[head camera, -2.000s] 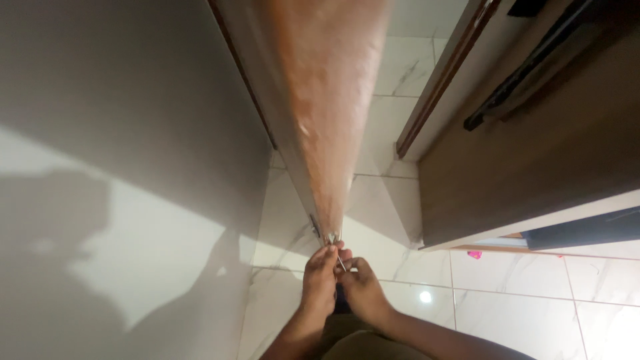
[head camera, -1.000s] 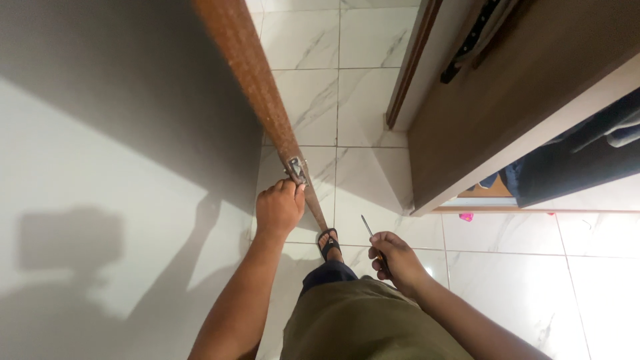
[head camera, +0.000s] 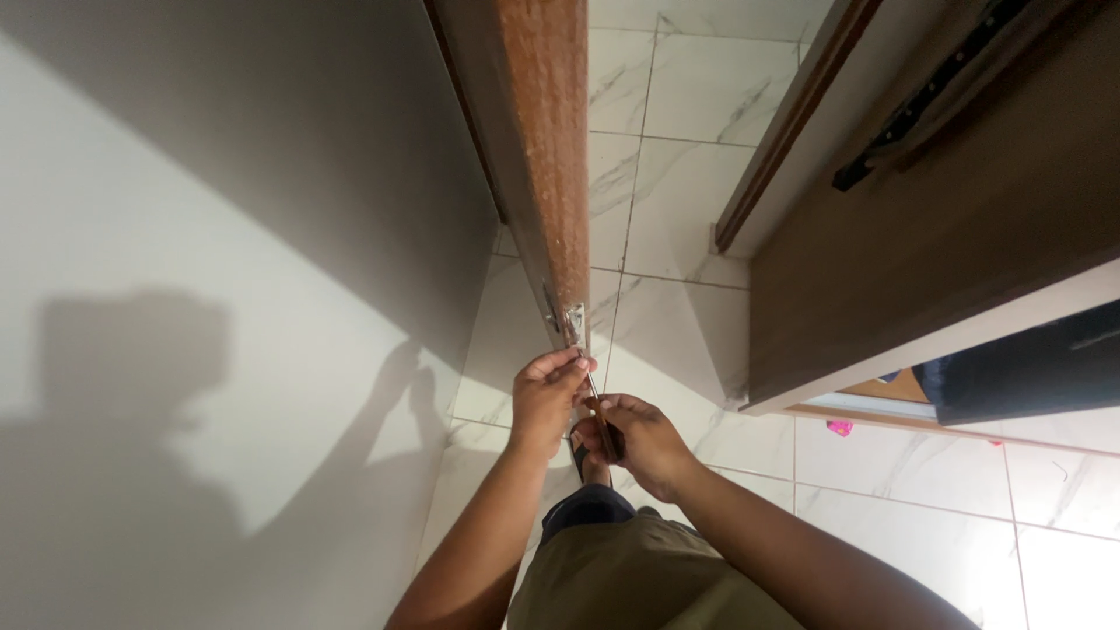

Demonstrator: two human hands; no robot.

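The edge of a wooden door (head camera: 551, 157) runs down the middle of the head view, with a metal lock plate (head camera: 575, 324) set into it. Just below the plate, my left hand (head camera: 549, 398) has its thumb and fingertips pinched around the tip of a screwdriver (head camera: 604, 429); whether a screw is between them cannot be told. My right hand (head camera: 643, 442) holds the screwdriver by its brownish handle, with the shaft pointing up toward the plate. A small metal fitting (head camera: 549, 306) shows on the left face of the door.
A pale wall (head camera: 262, 394) with shadows stands at left. On the right is an open wooden cabinet (head camera: 919, 236) with dark cloth (head camera: 1024, 372) inside and a black belt-like strap (head camera: 927, 96) on its side. A pink scrap (head camera: 839, 428) lies on the tiled floor (head camera: 884, 525). A sandaled foot (head camera: 591, 455) is below my hands.
My right hand has brought the screwdriver from off to the right over to the door edge. A second ago my left hand was at the lock plate; now it is at the screwdriver's tip.
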